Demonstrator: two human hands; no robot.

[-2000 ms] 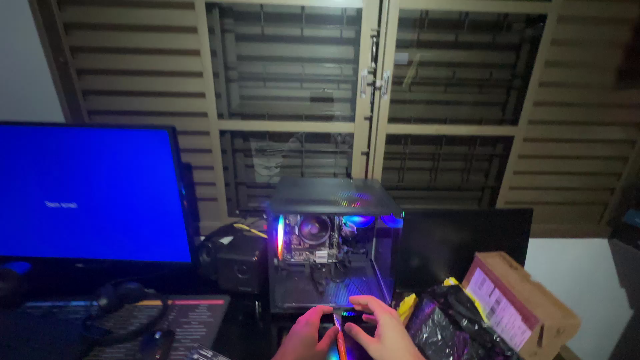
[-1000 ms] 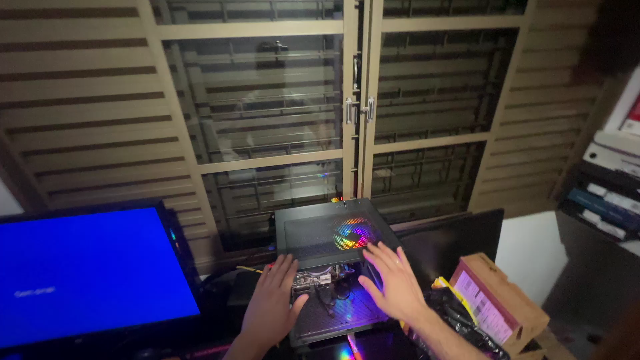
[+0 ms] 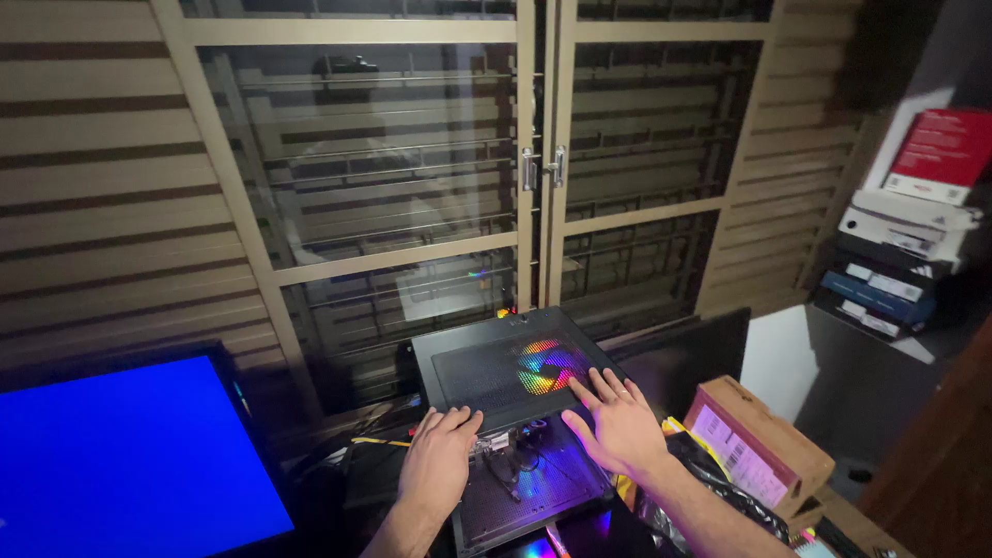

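Note:
A black desktop computer case [image 3: 480, 364] stands with its side open, cables and lit parts showing inside. Rainbow light from a fan [image 3: 542, 366] glows through the mesh of its top panel. My left hand [image 3: 442, 457] rests its fingers on the near left edge of the top. My right hand [image 3: 616, 422] lies with spread fingers on the near right part of the top, beside the glowing fan. Neither hand is closed around anything. Below the case front lies a slim object with an orange end [image 3: 558, 540], partly cut off by the frame.
A monitor with a blue screen [image 3: 139, 465] stands at left. Another dark screen [image 3: 686, 356] is behind the case at right. A cardboard box with a label [image 3: 763, 449] and black plastic wrapping [image 3: 697, 473] lie at right. Stacked boxes [image 3: 891, 263] stand farther right, and a window [image 3: 387, 155] is behind.
Two seconds ago both hands were together low in front of the case, near the slim orange object. They have since moved apart and up onto the top. The view has tilted and moved closer.

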